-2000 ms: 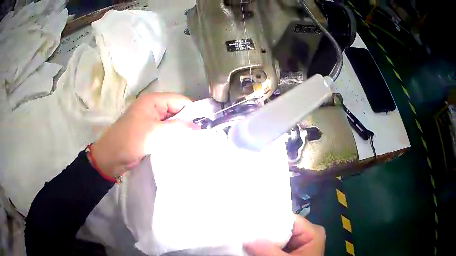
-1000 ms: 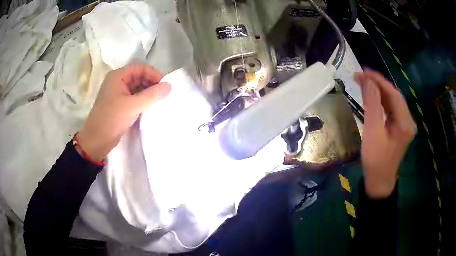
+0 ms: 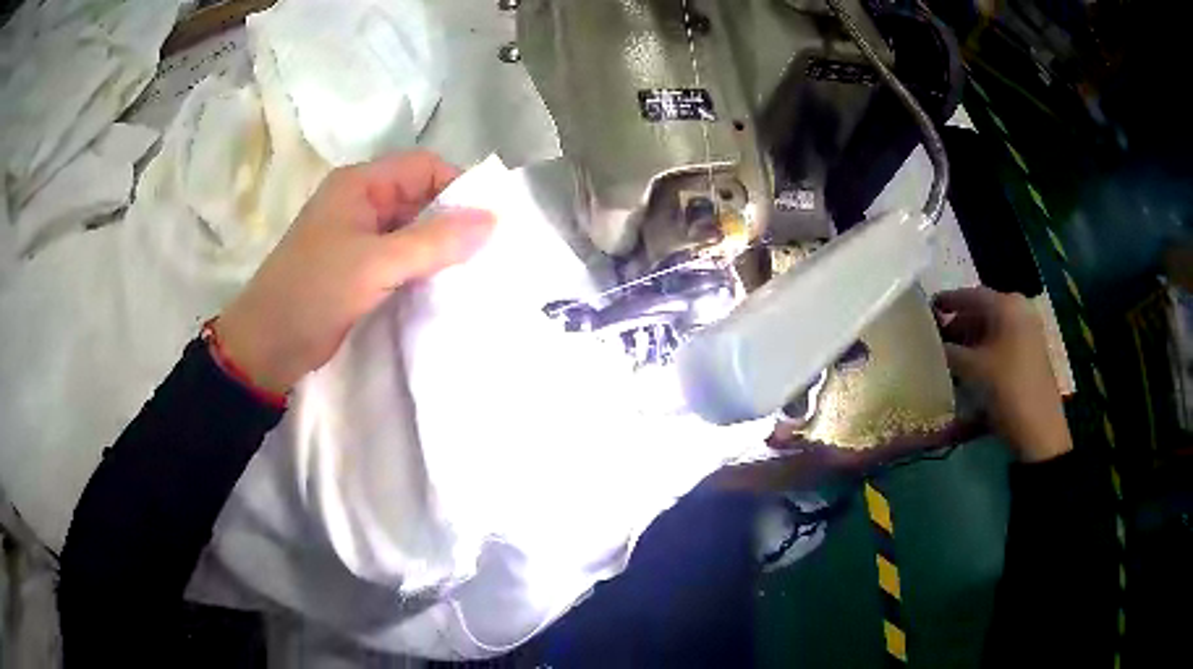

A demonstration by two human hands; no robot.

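A white garment piece (image 3: 510, 431) glares under the lamp and hangs over the table's front edge. My left hand (image 3: 353, 268) pinches its upper left corner between thumb and fingers. The grey-beige sewing machine (image 3: 615, 131) stands behind and right of the cloth. Its shiny needle area (image 3: 654, 307) is lit, partly behind the white lamp head (image 3: 811, 320). My right hand (image 3: 1007, 359) is at the table's right edge, beside the machine. Its fingertips are partly hidden, and I cannot tell whether they hold anything.
Heaped cream-white fabric (image 3: 105, 288) lies at the left. The lamp's bent stalk (image 3: 916, 111) rises at the upper right. A dark flat object (image 3: 1001, 196) lies behind my right hand. Yellow-black tape (image 3: 887, 569) marks the green floor.
My right hand has left the cloth's lower edge and moved to the table's right edge. My left hand has lifted the cloth corner away from the needle area.
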